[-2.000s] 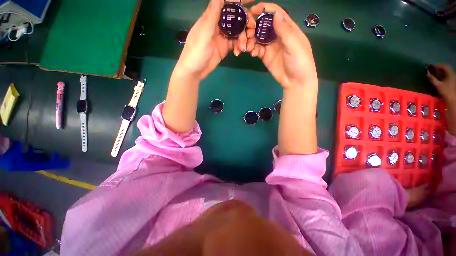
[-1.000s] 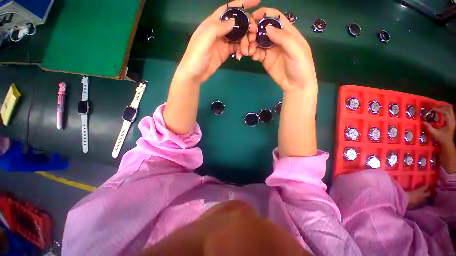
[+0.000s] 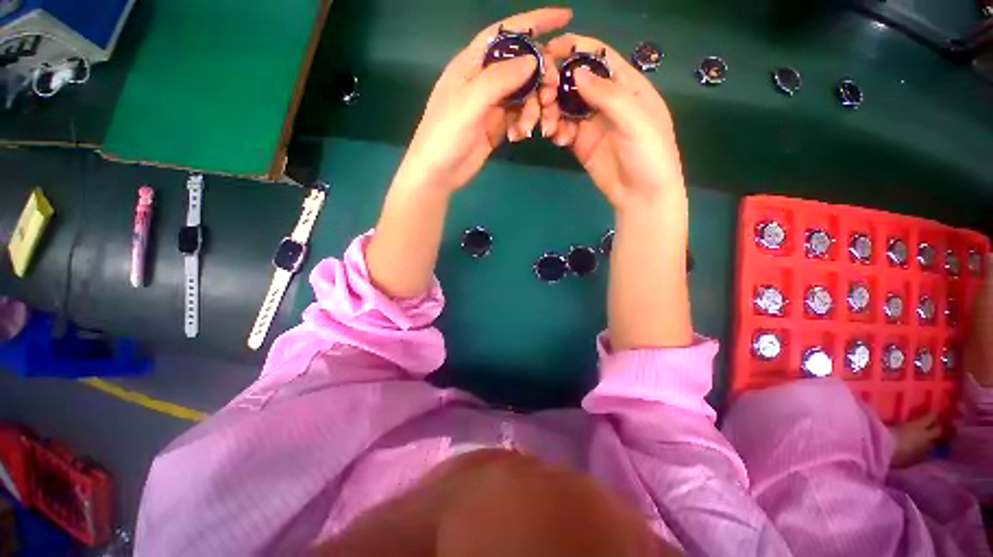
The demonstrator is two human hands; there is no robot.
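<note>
My left hand [image 3: 470,109] holds a round dark watch head [image 3: 512,67] with a metallic rim, its thumb over the face. My right hand [image 3: 623,122] holds a second watch head [image 3: 584,85] beside it, also with the thumb on the face. The hands touch or nearly touch at the fingertips, at the top centre. Below them, between my forearms, a loose watch head [image 3: 476,242] and a short row of dark heads [image 3: 551,267] lie on the green bench. One of that row is partly hidden by my right forearm.
A red tray [image 3: 745,285] of watch heads is at right, with another person's hand [image 3: 917,438] at its lower edge. More heads [image 3: 711,71] lie at the back. At left are two strapped smartwatches [image 3: 289,256], a pink pen-like item [image 3: 142,236], a yellow object [image 3: 31,231] and a raised green board [image 3: 207,87].
Both thumbs have moved onto the watch faces, which showed light markings earlier and now look mostly dark. The other person's hand over the tray has moved right. The view has shifted slightly.
</note>
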